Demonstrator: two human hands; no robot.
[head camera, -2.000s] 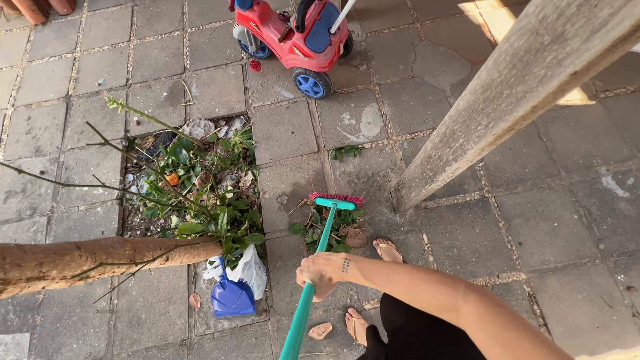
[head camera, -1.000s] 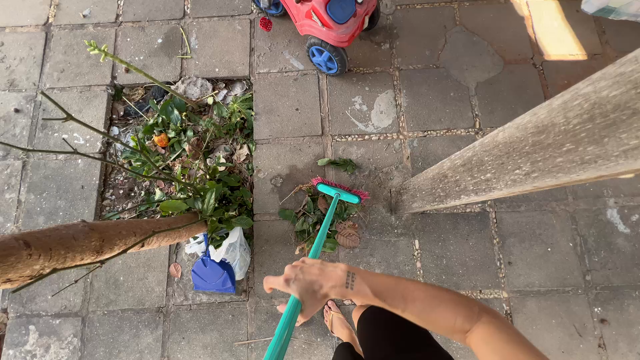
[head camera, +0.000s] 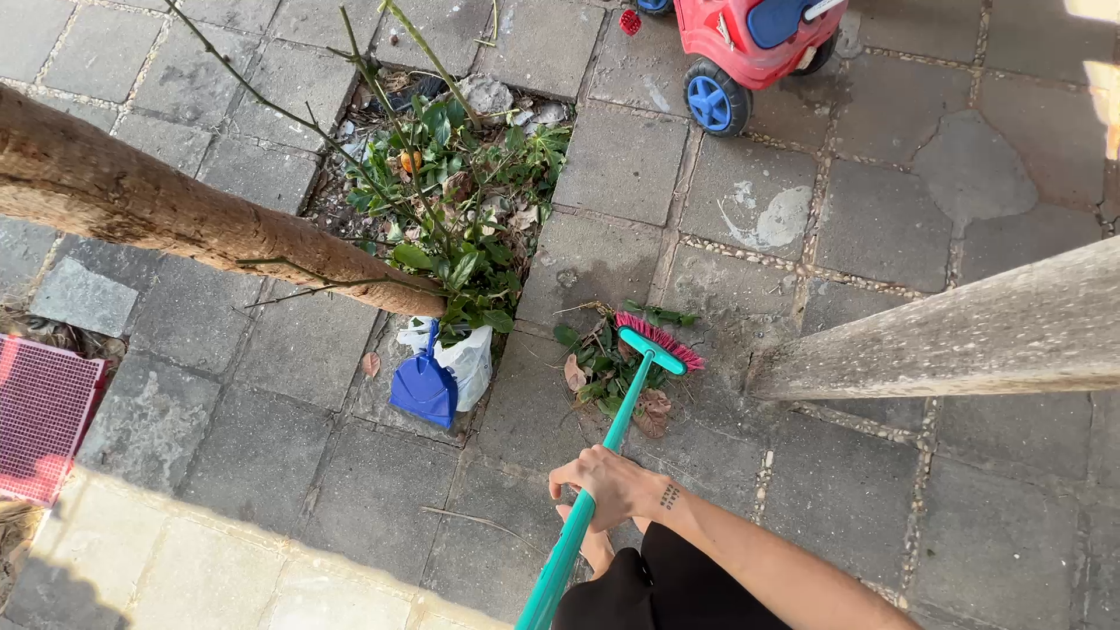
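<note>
My right hand (head camera: 608, 490) is closed around the teal handle of a push broom (head camera: 569, 542). The broom's teal head with red bristles (head camera: 658, 343) rests on the paving at the upper right side of a small pile of green and brown leaves (head camera: 604, 367). My left hand is out of view, and the handle's lower end runs past the bottom edge of the frame. Left of the pile, a blue dustpan (head camera: 424, 389) lies against a white plastic bag (head camera: 471, 363), beside the base of a tree trunk (head camera: 350, 267).
A planting bed (head camera: 455, 192) with leaves and thin branches lies behind the dustpan. A pale wooden post (head camera: 945, 328) stands right of the broom head. A red and blue ride-on toy (head camera: 744, 44) is at the top. A pink grid panel (head camera: 44, 411) lies at far left.
The broom head has moved from the top of the leaves toward their upper right side, and the leaves lie gathered closer together. The view has shifted to the left.
</note>
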